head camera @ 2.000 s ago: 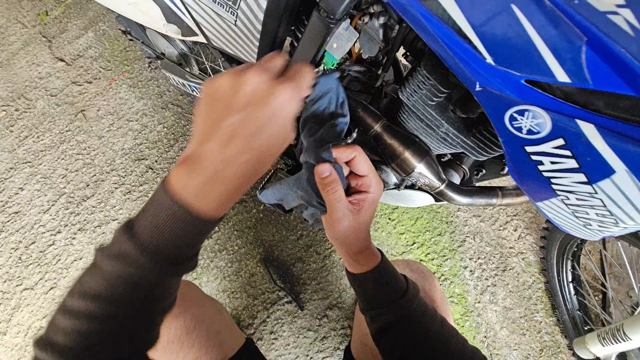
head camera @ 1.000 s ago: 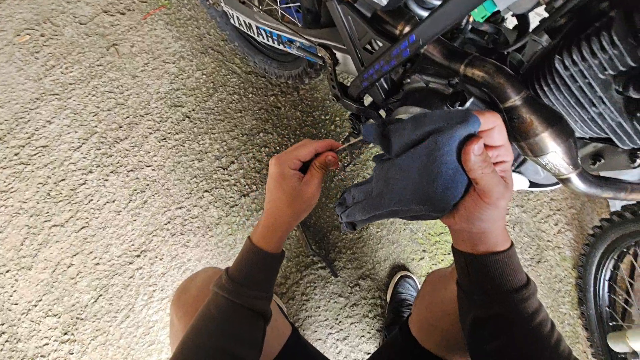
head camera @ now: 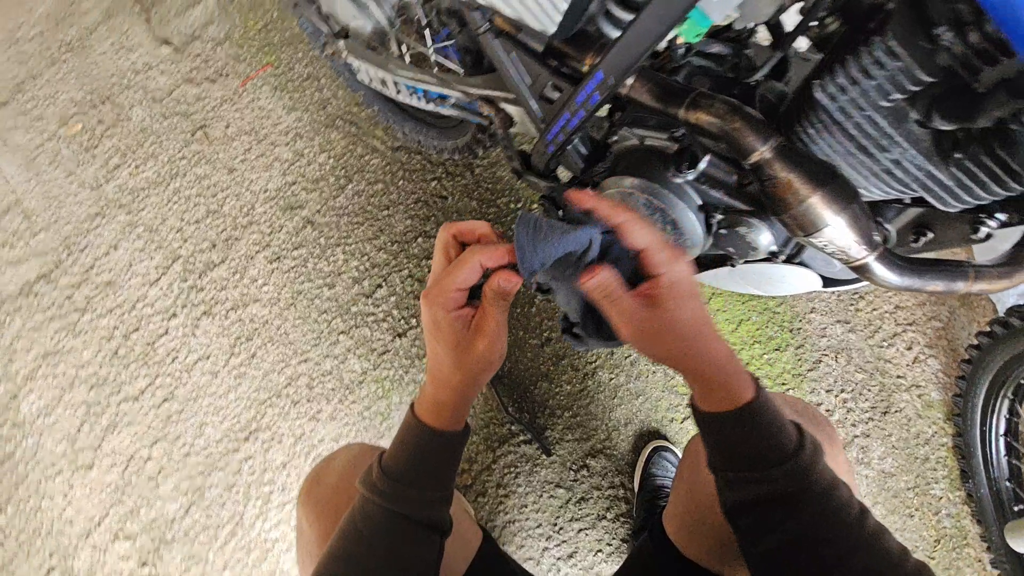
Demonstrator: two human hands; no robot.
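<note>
A dark blue-grey cloth point(head camera: 560, 248) hangs in folds between my hands, beside the motorcycle's round engine cover point(head camera: 660, 204). My left hand point(head camera: 472, 304) pinches at the cloth's left edge with thumb and bent fingers; what else lies within its grip is hidden. On the cloth's right side is my right hand point(head camera: 648, 296), blurred, with thumb and fingers spread around the folds. Whether its fingers press on the cloth is not clear. Some of the cloth is hidden behind this hand.
Above my hands are the motorcycle's frame tube point(head camera: 612, 80), metal exhaust pipe point(head camera: 808, 192) and finned cylinder point(head camera: 896, 128). The rear tyre point(head camera: 416, 128) is at upper left, a knobbly front tyre point(head camera: 972, 416) at right. A thin dark object point(head camera: 524, 424) lies on the rough ground.
One second ago the cloth was spread wide over my right hand, and my left hand held a thin metal piece at its left. Now the cloth is bunched narrower and my hands are closer together.
</note>
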